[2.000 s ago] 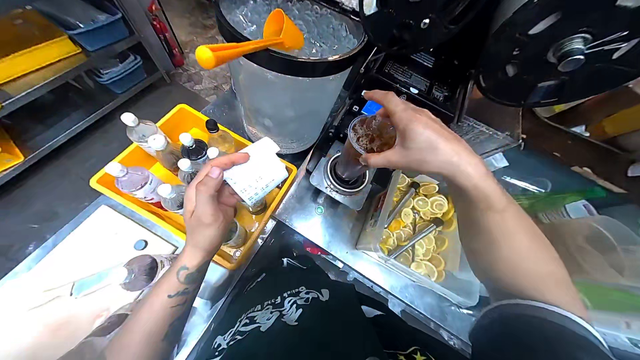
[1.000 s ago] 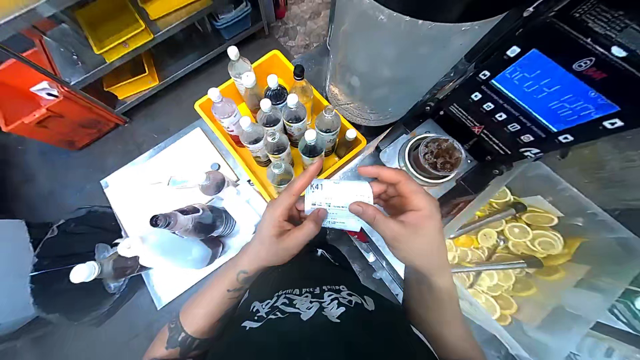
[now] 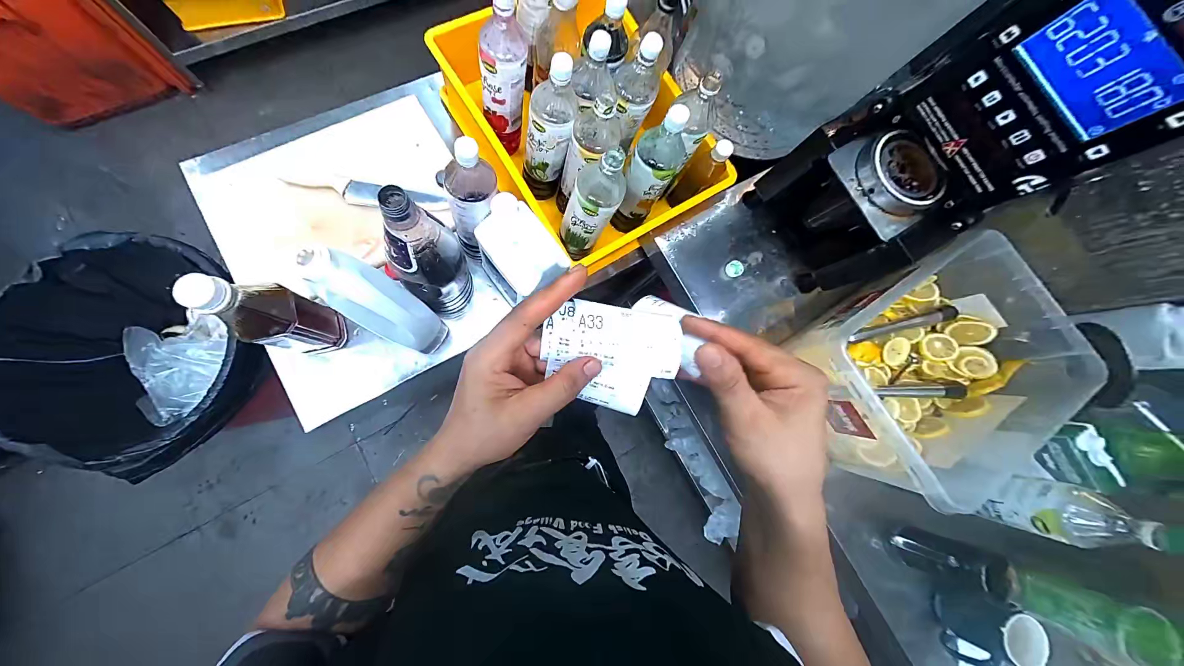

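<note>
My left hand (image 3: 523, 379) pinches several printed paper slips (image 3: 606, 356) between thumb and fingers, in front of my dark apron. On their right side my right hand (image 3: 763, 398) grips the curled end of the slips. Beyond the hands stands a yellow plastic crate (image 3: 638, 227) packed with capped syrup bottles (image 3: 550, 134). A cup sealing machine (image 3: 1008, 111) with a lit blue display is at the upper right, and a dark-filled cup (image 3: 908, 168) sits in its round holder.
Right of my hands, a clear plastic tub (image 3: 1041, 370) holds lemon slices and metal tongs. On the left, a white cutting board (image 3: 231, 176) carries a knife (image 3: 393, 196) and several bottles. A black-lined bin (image 3: 74, 370) stands far left. Bottles lie at the lower right.
Two seconds ago my right hand was at the cup over the machine; it now holds the slips with my left hand. The slips are more fanned out than one second ago. The view has shifted.
</note>
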